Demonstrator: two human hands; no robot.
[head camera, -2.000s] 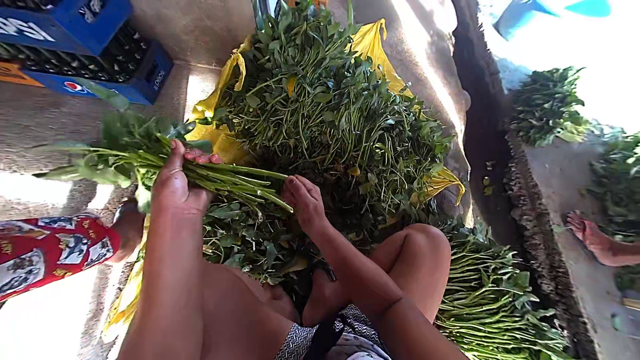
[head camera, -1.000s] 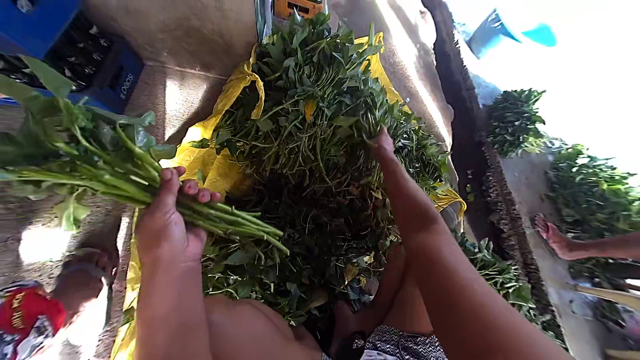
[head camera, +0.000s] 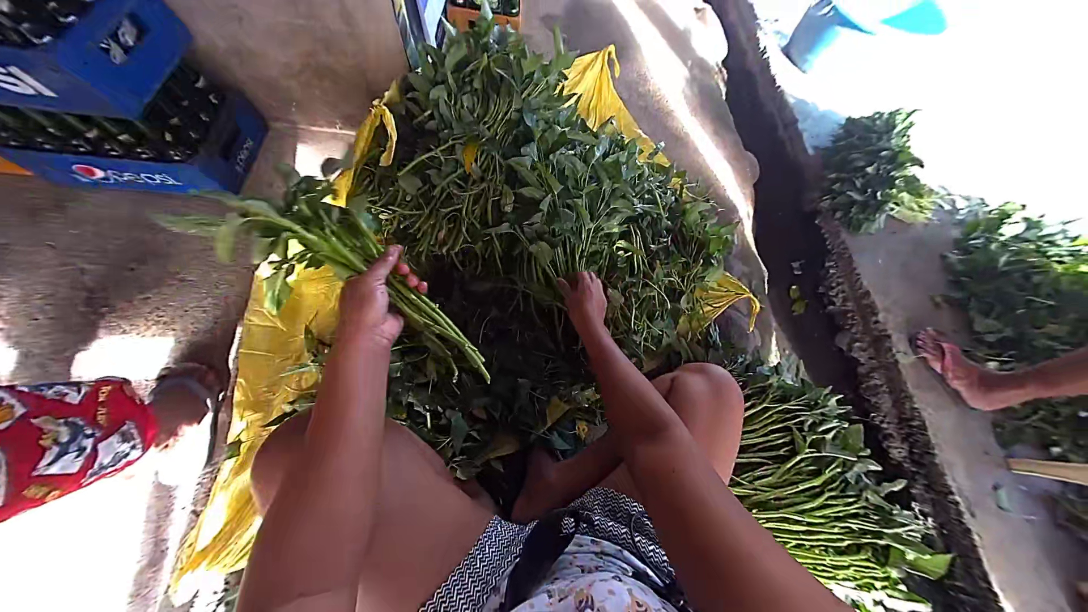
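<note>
My left hand (head camera: 378, 297) is closed round a bunch of leafy green stems (head camera: 327, 242), leaves to the upper left and bare stem ends to the lower right. My right hand (head camera: 584, 297) touches the front of a large heap of leafy greens (head camera: 510, 170), its fingers among the stems; whether it grips any is unclear. The heap lies on a yellow woven plastic sack (head camera: 289, 357) spread on the floor between and before my legs. By my right knee lie more greens (head camera: 807, 476) with their stems side by side.
Blue crates of bottles (head camera: 204, 161) stand at the upper left. Another person's leg in red patterned cloth (head camera: 76, 438) is at the left. A gutter (head camera: 786, 238) runs along the right; beyond it are bunches of greens (head camera: 875, 170), another person's foot (head camera: 960, 370) and a blue-and-white container (head camera: 820, 34).
Two seconds ago my right hand was at the stem ends of the held bunch; it has moved to the heap. The bunch in my left hand has tilted, its stem ends now lower.
</note>
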